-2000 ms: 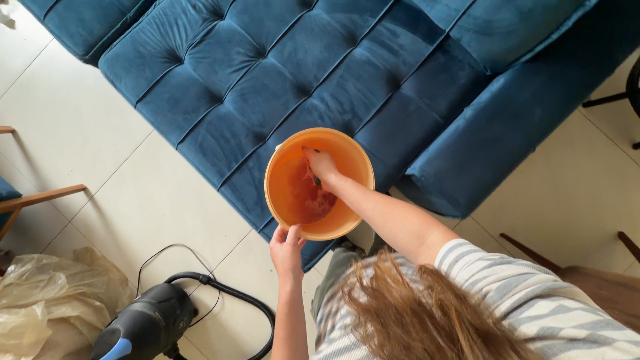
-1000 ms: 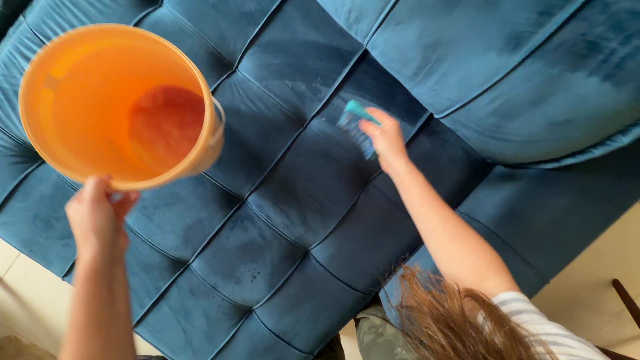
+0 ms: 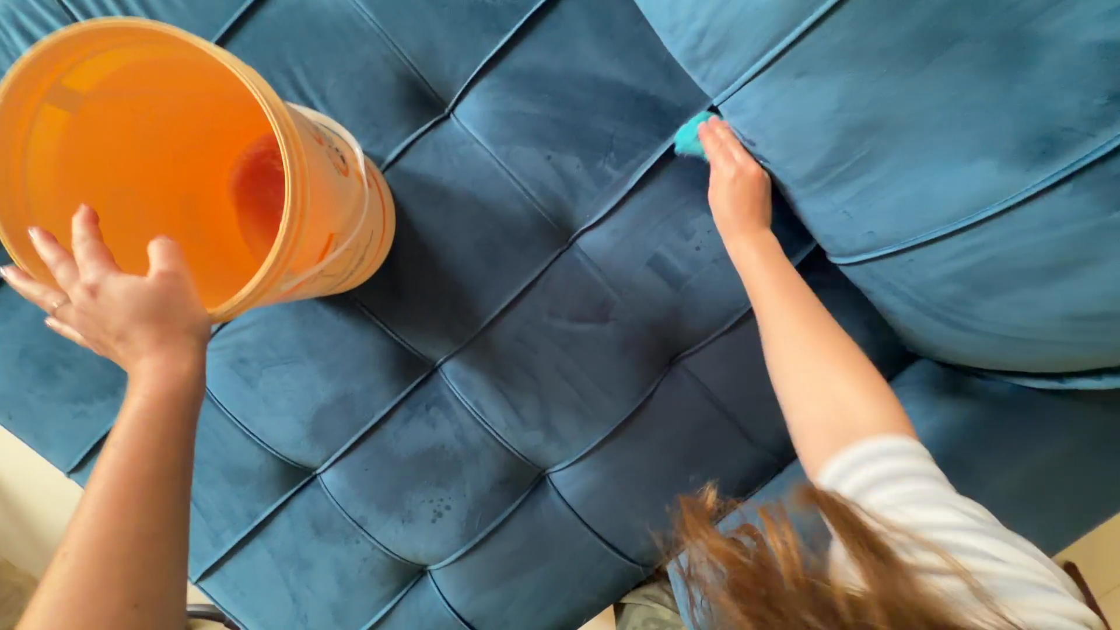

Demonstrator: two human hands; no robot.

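A blue tufted velvet sofa seat [image 3: 516, 385] fills most of the head view, with small dark wet spots and damp-looking patches on it. An orange-toned plastic bucket [image 3: 341, 219] with a white handle stands tilted in view on the seat at the upper left; liquid shows inside. My left hand [image 3: 131, 297] is at the bucket's near rim, fingers spread; whether it touches the rim I cannot tell. My right hand [image 3: 737, 188] holds a turquoise brush [image 3: 692, 136] against the seat where it meets the back cushion. The brush's bristles are hidden.
A large blue back cushion [image 3: 962, 131] rises along the right side of the seat. At the lower right is another blue padded part [image 3: 1006, 455] of the sofa. Pale floor [image 3: 31, 490] shows past the seat's edge at the lower left. Loose hair hangs into the bottom of the view.
My right hand was inside the bucket, then over the seat with the brush; now it is farther up toward the back cushion. My left fingers have spread from their grip on the rim.
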